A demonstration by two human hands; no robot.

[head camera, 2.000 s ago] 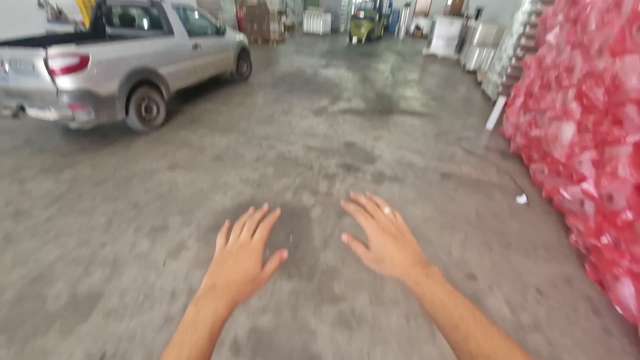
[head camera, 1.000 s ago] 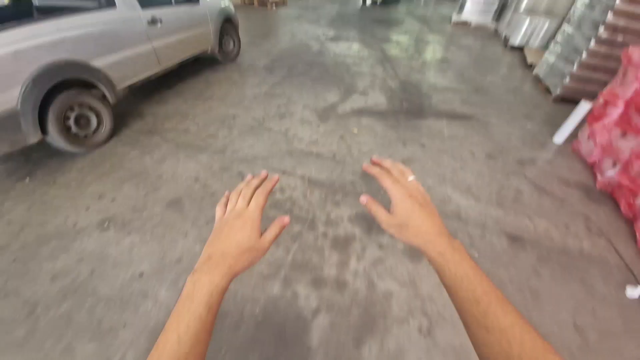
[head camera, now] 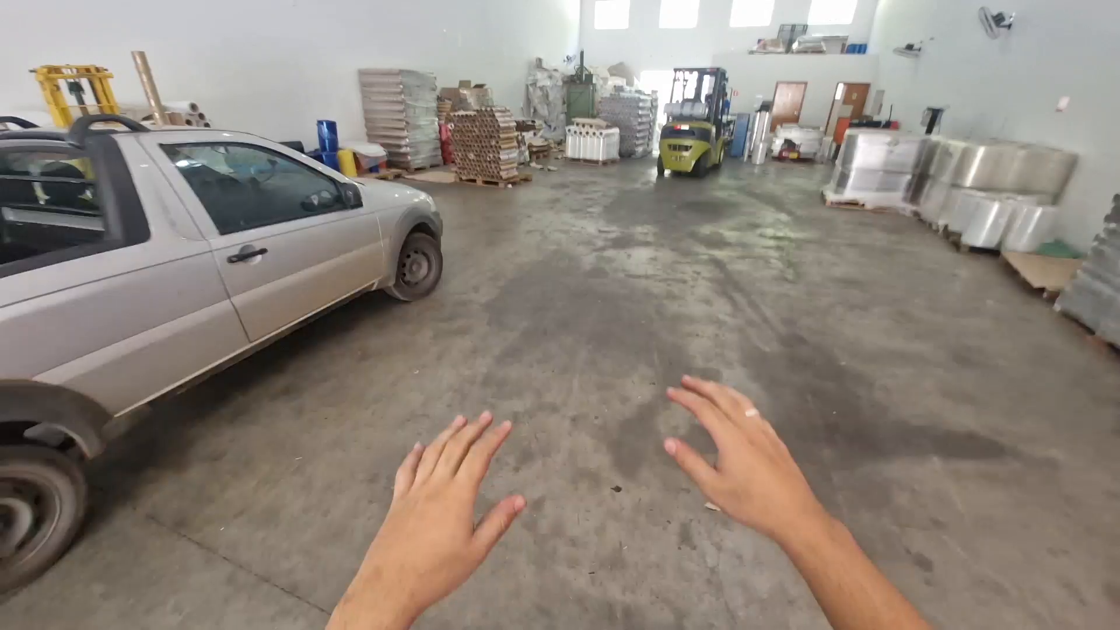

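Observation:
Both hands are held out in front of me over the concrete floor (head camera: pixel 595 350), palms down and apart from each other. My left hand (head camera: pixel 442 521) has its fingers spread and holds nothing; the silver pickup truck (head camera: pixel 289 254) is the nearest large thing on that side. My right hand (head camera: pixel 744 459) wears a light ring, and its fingers are loosely spread with nothing in them. Neither hand touches anything. Far ahead, beyond the hands, a yellow-green forklift (head camera: pixel 691 131) stands on the floor.
Wrapped film rolls (head camera: pixel 989 188) on pallets line the right wall. A cardboard-tube stack (head camera: pixel 484 144), a tall wrapped stack (head camera: pixel 398 118) and a blue drum (head camera: pixel 327 138) stand back left. A grey stack (head camera: pixel 1098 280) is at the right edge.
The view has moved forward and tilted up; the truck's front and the forklift now show, and the red wrapped pile on the right has left view. Both hands stay outstretched and empty.

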